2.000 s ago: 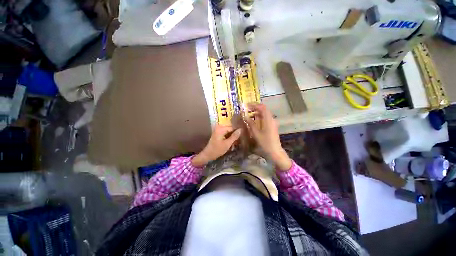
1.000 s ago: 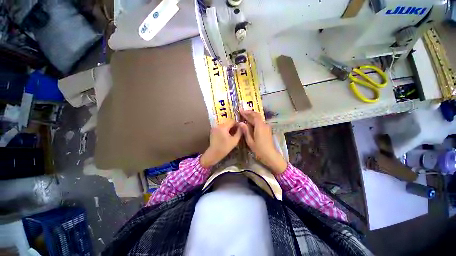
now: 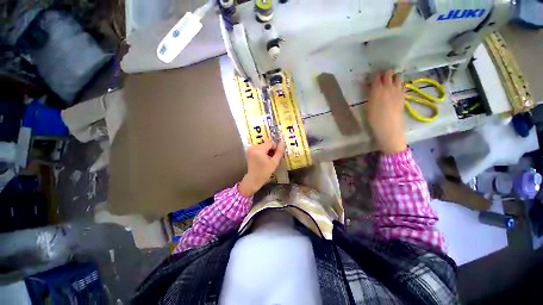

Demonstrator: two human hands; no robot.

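My left hand (image 3: pixel 261 165) is at the front end of the yellow PIT tape (image 3: pixel 292 137), thumb and finger pinched on a narrow strip (image 3: pixel 281 174), which is mostly hidden. My right hand (image 3: pixel 387 110) lies on the machine bed, over the blade end of the scissors; their yellow handles (image 3: pixel 424 99) show to its right. Whether its fingers grip them is hidden. A large brown panel (image 3: pixel 172 137) lies flat left of the tape. A loose brown strip (image 3: pixel 339 103) lies between the tape and my right hand.
The white JUKI sewing machine (image 3: pixel 357 24) stands across the back. A white lamp (image 3: pixel 180 37) hangs over the panel's far edge. A parts recess (image 3: pixel 469 106) is right of the scissors. A blue crate (image 3: pixel 65 286) stands at the lower left.
My right hand has left the strip beside my left hand and moved right onto the scissors' blade end. My left hand remains pinched near the tape. The view has shifted slightly.
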